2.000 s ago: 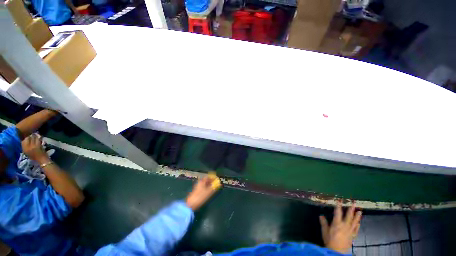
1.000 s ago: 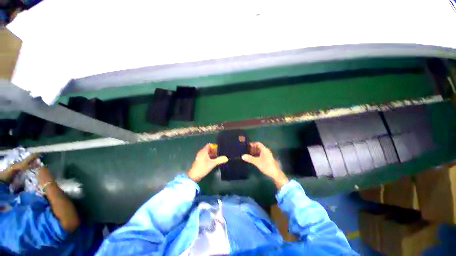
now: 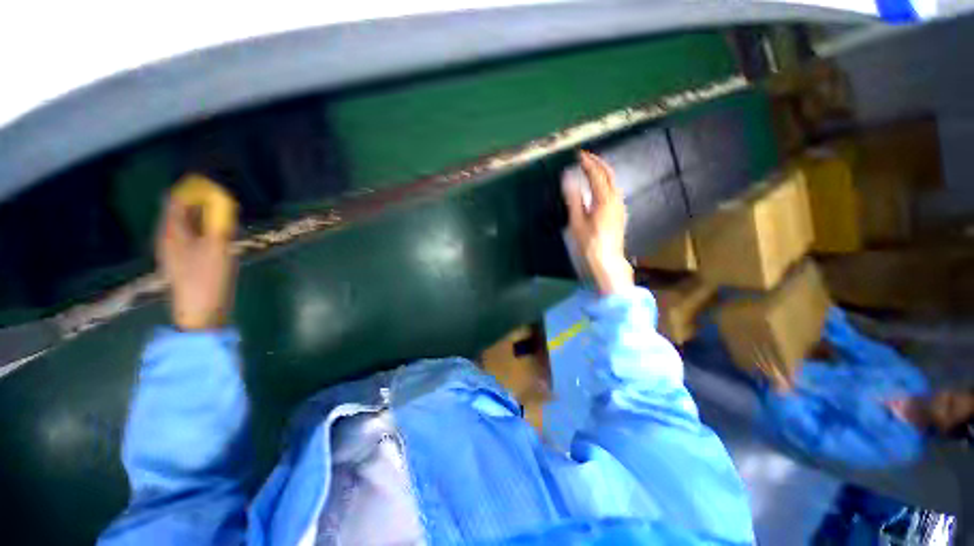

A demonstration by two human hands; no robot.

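My left hand (image 3: 198,256), blurred, with yellow finger cots, reaches over the rail at the left. Dark box shapes (image 3: 262,160) lie on the green belt beside it; whether it touches or grips one is unclear. My right hand (image 3: 598,219) is at the left end of the block of stacked dark-grey closed boxes (image 3: 652,187), fingers pointing up. It covers part of the stack, and blur hides whether it holds a box.
The worn pale rail (image 3: 513,158) divides the green belt (image 3: 427,101) from the dark green bench (image 3: 363,277). The white shelf edge (image 3: 320,59) hangs above. At the right, brown cartons (image 3: 753,229) stand, and a person in blue (image 3: 854,395) handles one.
The view has swung to the right. My hands have parted from the black box they held together at the bench's middle, the left towards the belt, the right to the stack.
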